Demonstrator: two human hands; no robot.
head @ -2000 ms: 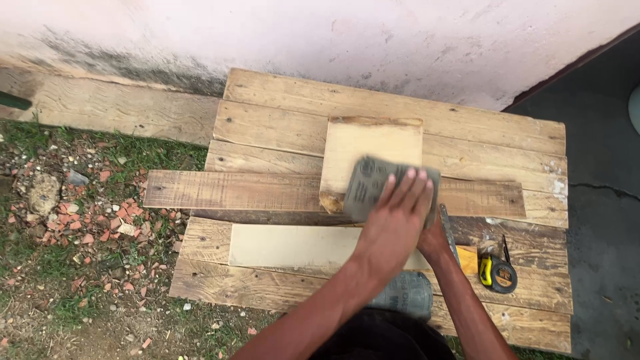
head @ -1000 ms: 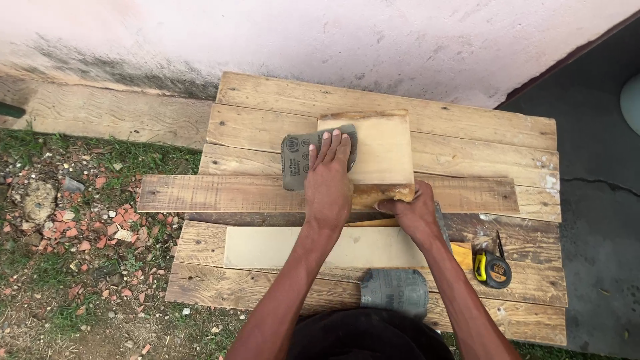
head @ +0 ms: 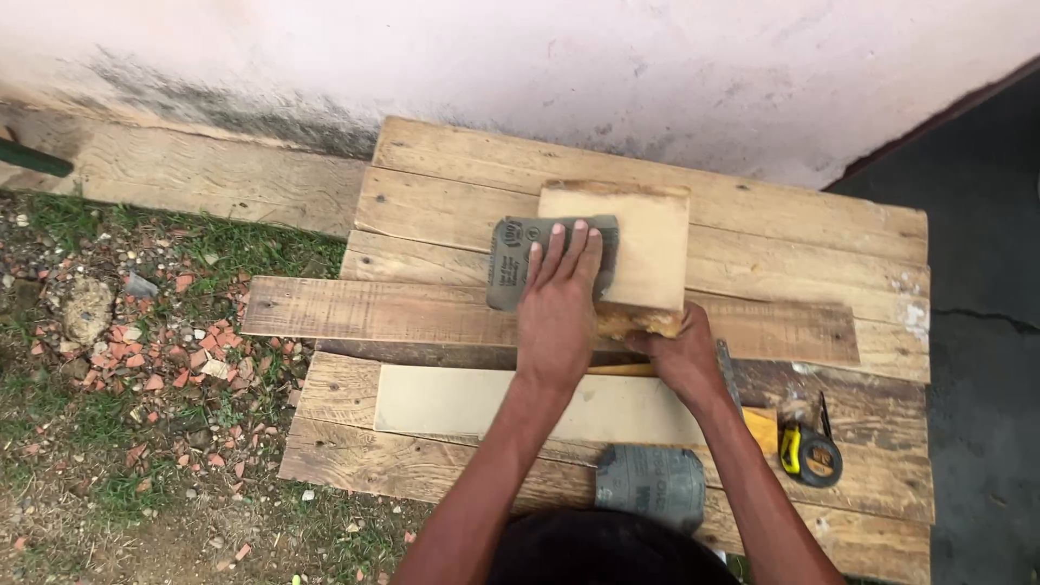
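My left hand lies flat with its fingers on a grey sheet of sandpaper, pressing it on the top face of a pale wooden block. The sheet reaches past the block's left edge. My right hand grips the block's near right corner, where the side is rough and yellowish brown. Beneath the block, a long brown board lies across the plank table. A smooth pale board rests nearer to me, partly behind my left forearm.
A second curled sandpaper sheet lies at the near edge. To the right are a yellow and black tape measure, a metal strip and a yellow piece. A stained wall stands behind the table; rubble and grass lie left.
My left hand and the sandpaper have moved across the block, from its near right part two seconds ago to its left side. The right hand stays at the block's near right corner since one second ago.
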